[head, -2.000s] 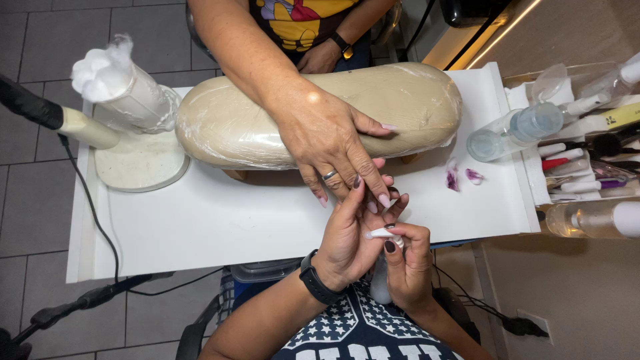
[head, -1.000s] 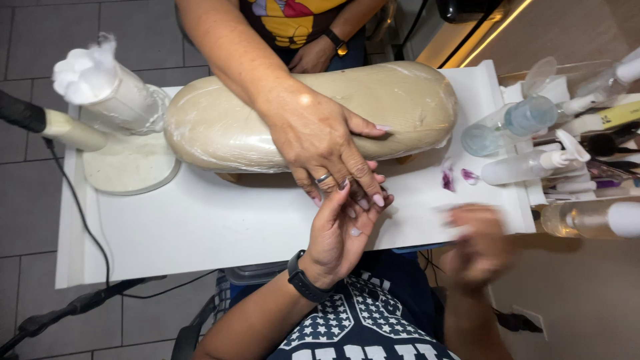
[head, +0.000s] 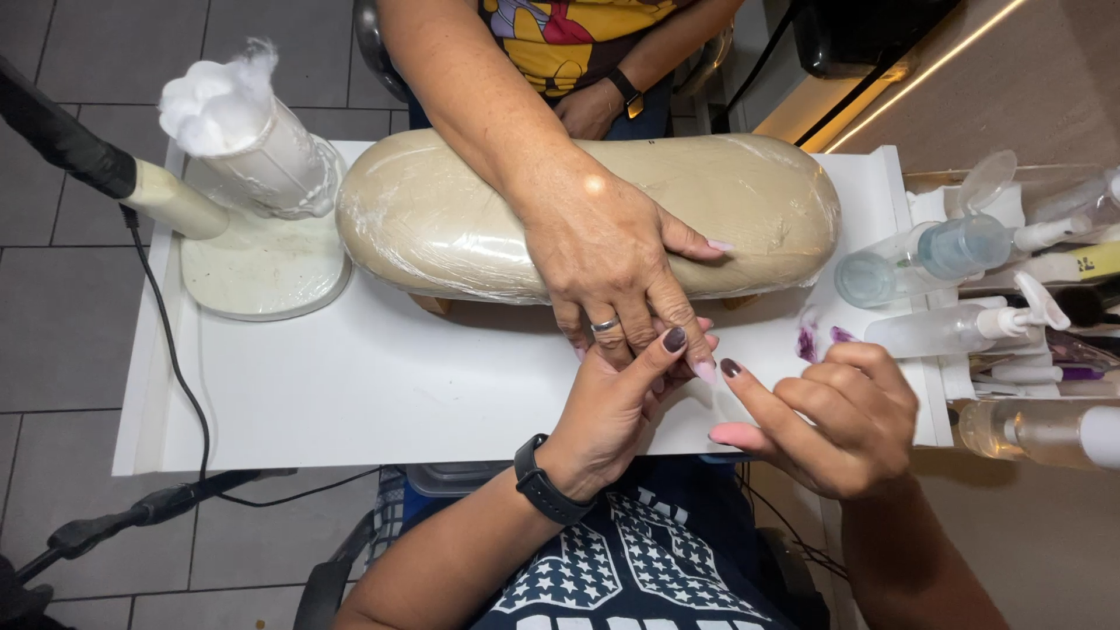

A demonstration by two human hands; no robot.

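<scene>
Across a plastic-wrapped beige armrest cushion (head: 437, 219) lies the forearm of a person seated opposite, whose hand (head: 604, 236) wears a silver ring. My left hand (head: 612, 402), with a black watch on its wrist, grips that person's fingers from below, thumb on top. Just right of the person's pale pink index nail, my right hand (head: 822, 416) is raised with its index finger and thumb apart; no item shows in it. Two purple-stained cotton pieces (head: 807, 343) lie on the white table (head: 350, 385), beyond my right hand.
A white holder (head: 276, 162) with cotton stands at the left by a lamp base (head: 262, 276). Along the right edge are a blue-capped clear bottle (head: 901, 262), a pump bottle (head: 941, 331), a bottle with clear liquid (head: 1032, 429) and a tray of tools. A cable hangs over the left side.
Two seconds ago my right hand held a small white piece at the person's fingers. It moved away to the right, and is now back near the index nail without that piece showing.
</scene>
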